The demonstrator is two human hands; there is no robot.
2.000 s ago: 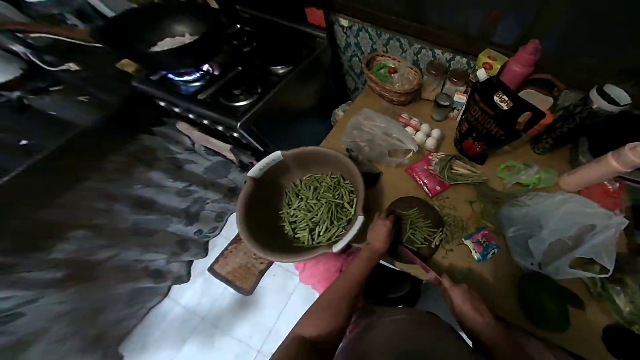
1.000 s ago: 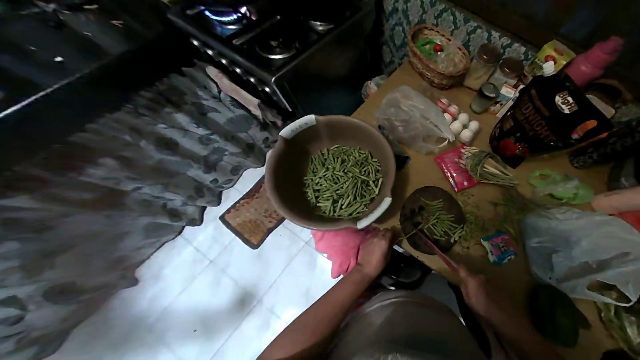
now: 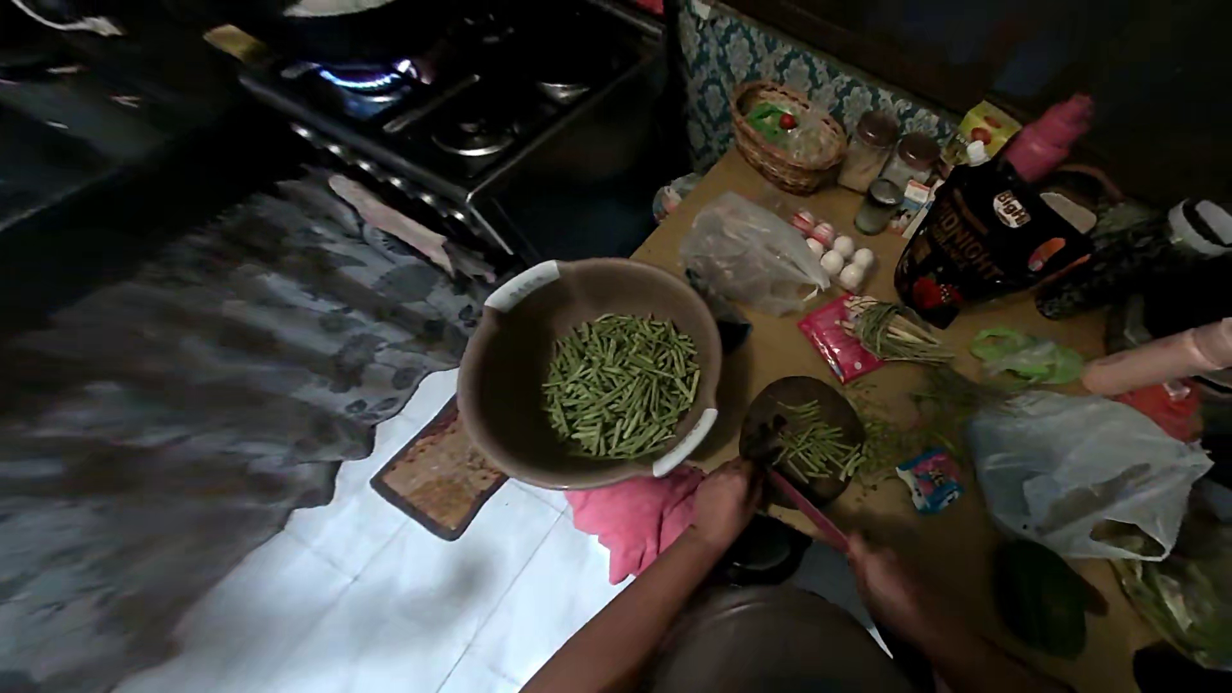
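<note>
A round dark chopping board (image 3: 837,414) lies on the brown table, with cut green bean pieces (image 3: 818,445) on it. My left hand (image 3: 727,500) is at the board's near left edge; its fingertips are dark and whether they hold anything cannot be told. My right hand (image 3: 881,568) grips a knife with a pinkish-red blade (image 3: 808,508), which reaches over the board's near edge beside my left fingers. Left of the board stands a large brown basin (image 3: 500,423) with light handles, holding a heap of cut green beans (image 3: 621,385).
Beyond the board lie eggs (image 3: 842,260), a clear plastic bag (image 3: 751,250), a pink packet (image 3: 839,337), a wicker basket (image 3: 789,164) and jars (image 3: 871,144). A white bag (image 3: 1078,472) is at right. The gas stove (image 3: 472,135) has a lit burner. A pink cloth (image 3: 635,520) hangs below the basin.
Both hands have stayed near the board's near edge, with the knife still in my right hand. The view has shifted somewhat.
</note>
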